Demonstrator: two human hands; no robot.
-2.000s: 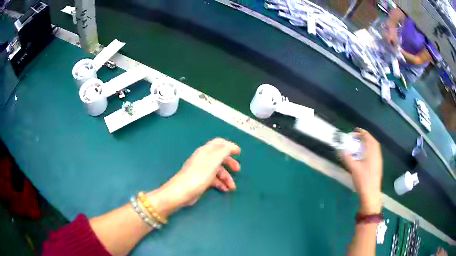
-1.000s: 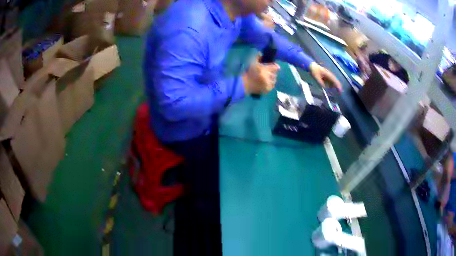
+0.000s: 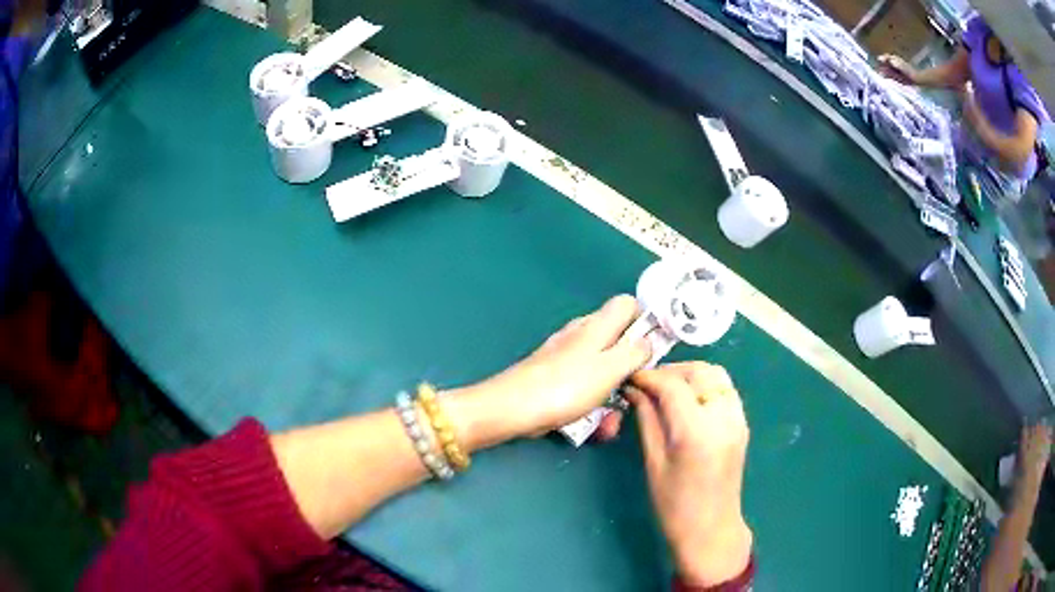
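A white plastic housing point(image 3: 691, 303) lies in front of me by the pale rail, its round spoked head up and right, its flat arm running down and left under my fingers. My left hand point(image 3: 584, 368) holds the arm just below the head. My right hand point(image 3: 694, 445) pinches a small dark part, likely the circuit board point(image 3: 618, 400), at the arm. The fingers hide most of the board and arm.
Three white housings point(image 3: 477, 153) with loose boards stand along the pale rail point(image 3: 798, 335) at upper left. The green conveyor carries two more units point(image 3: 752, 212). Small white parts point(image 3: 908, 509) and board strips point(image 3: 951, 544) lie at lower right. A person point(image 3: 1001, 104) is across the belt.
The view swung left to a neighbouring worker and back. My hands, apart two seconds ago, are now together on the housing, which is on my side of the rail.
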